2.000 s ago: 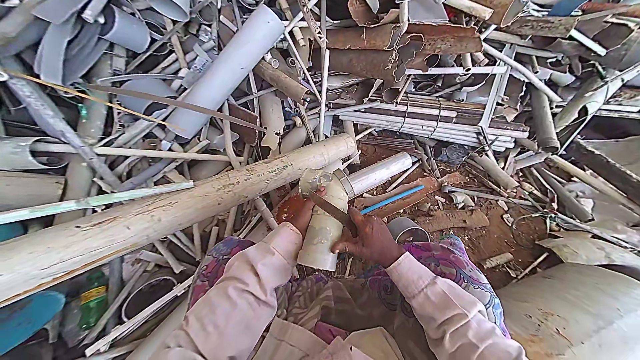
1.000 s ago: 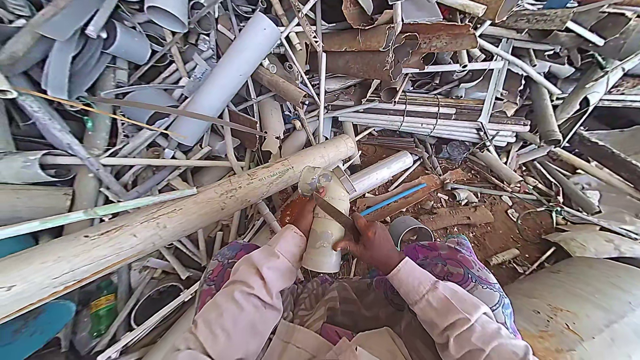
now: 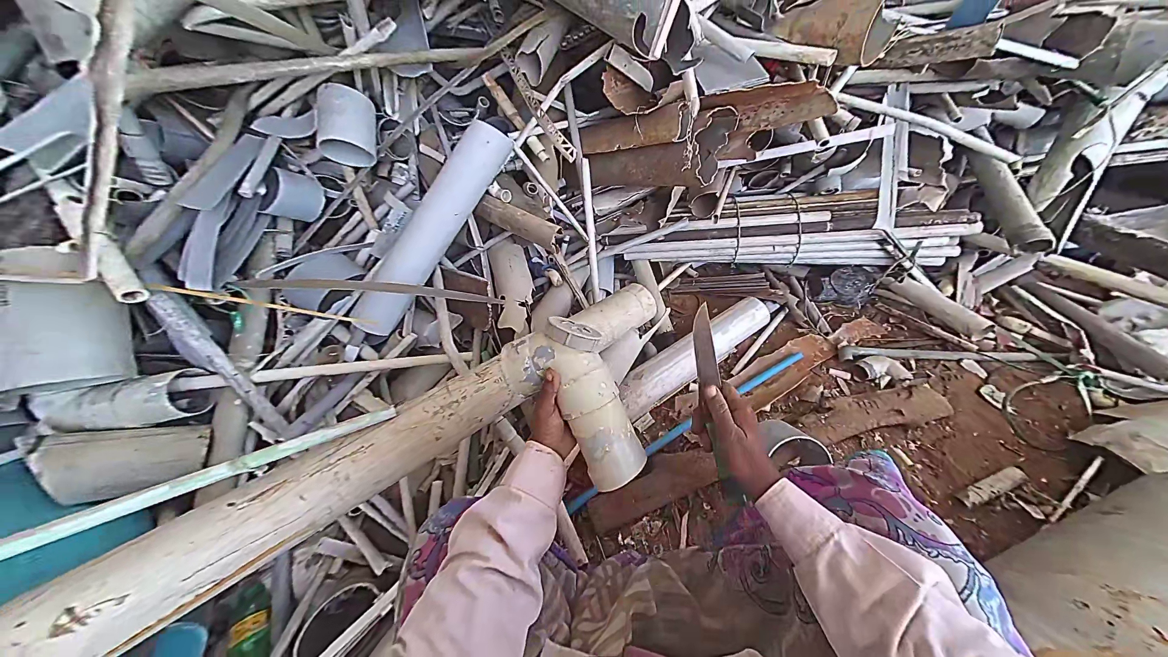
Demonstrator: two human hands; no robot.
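Observation:
A cream plastic pipe fitting (image 3: 589, 392) with a round capped opening on top is in my left hand (image 3: 550, 422), which grips its lower left side. The fitting's upper end lies over a long, weathered plastic pipe (image 3: 301, 497) that slants across the left. My right hand (image 3: 737, 438) holds a knife (image 3: 705, 351), its blade pointing up and apart from the fitting. Between the hands, a white pipe (image 3: 698, 356) and a thin blue tube (image 3: 671, 436) lie behind. The right hand's fingers cover the knife's handle in part.
Scrap pipes surround me. A thick grey pipe (image 3: 436, 224) leans at upper left, and a tied bundle of thin white pipes (image 3: 794, 242) lies ahead. A large curved sheet (image 3: 1095, 566) is at lower right, and a green bottle (image 3: 249, 620) at lower left. Brown ground (image 3: 985, 456) shows at right.
The knife was against the fitting and is now apart from it, to the right, with my right hand. The fitting has turned, so its lower end points more to the right.

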